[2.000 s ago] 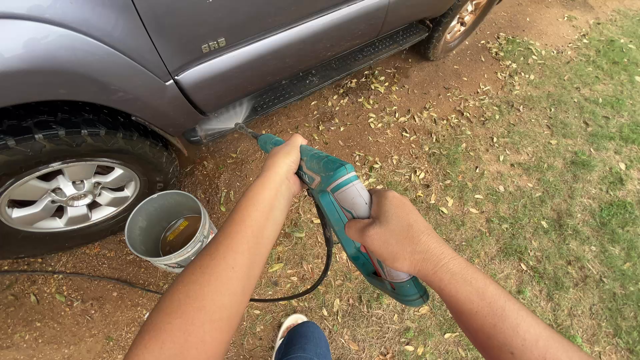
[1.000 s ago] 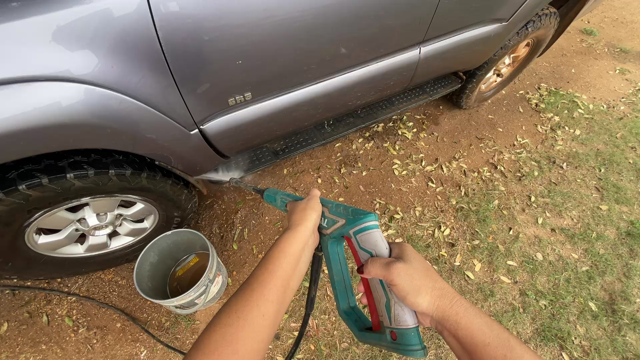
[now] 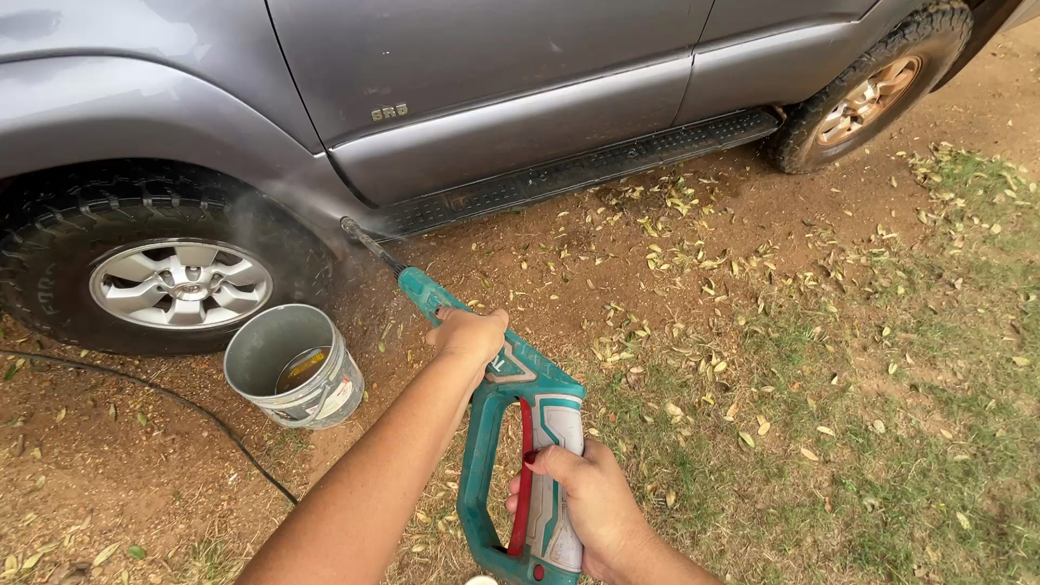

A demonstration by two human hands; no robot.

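Both my hands hold a teal and grey pressure washer gun (image 3: 532,366) with a red trigger. My left hand (image 3: 471,335) is wrapped round its front barrel. Behind it, my right hand (image 3: 587,496) grips the grey rear handle, fingers at the trigger. The gun's nozzle tip (image 3: 351,226) points at the lower edge of a grey car's body (image 3: 520,114), between the front wheel and the black running board (image 3: 569,175). Fine spray mist hangs about the tip and over the tyre's edge.
A grey bucket (image 3: 348,386) with some liquid in it stands beside the front wheel (image 3: 180,284). A black hose (image 3: 162,388) crosses the dirt at left. The rear wheel (image 3: 869,97) is at upper right. Dry leaves lie on dirt and grass.
The spray, earlier at the front end of the running board, now also mists over the front tyre's edge. The view has shifted, and both hands still hold the gun.
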